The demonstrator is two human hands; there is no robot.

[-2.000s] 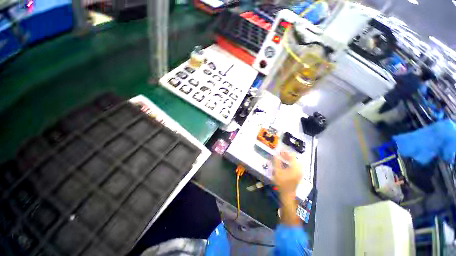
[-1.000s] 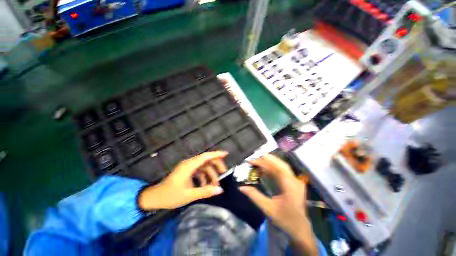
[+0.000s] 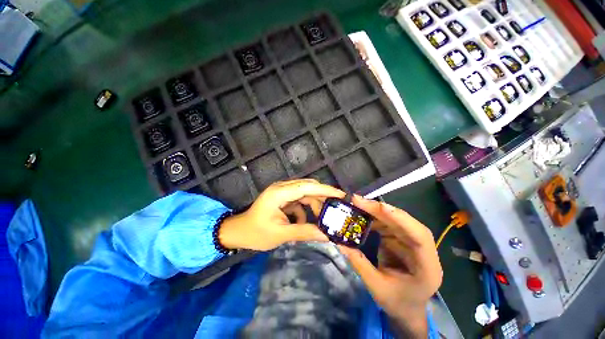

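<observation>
A black watch case assembly [image 3: 344, 223] is held between both hands, its open side up, showing a white label and gold-yellow flex parts. My left hand [image 3: 275, 215] grips its left edge with thumb and fingers. My right hand [image 3: 398, 248] grips its right edge. The hands are over the near edge of the black foam tray [image 3: 267, 98]. Black cases sit in several of its pockets, mostly at the left, with one near the top middle and one at the top right. They show round sensor rings.
A white blister tray [image 3: 458, 76] with small modules and a blue stick lies at upper right. The press base [image 3: 487, 192], with a red stop button [image 3: 535, 283], orange fixture [image 3: 558, 200] and black fixture [image 3: 590, 228], is at right. Loose modules [image 3: 104, 99] lie on the green mat at left.
The view has turned toward the foam tray. My right hand has left the press area. Both hands, apart one second ago, have come together on the case, whose open side now shows clearly.
</observation>
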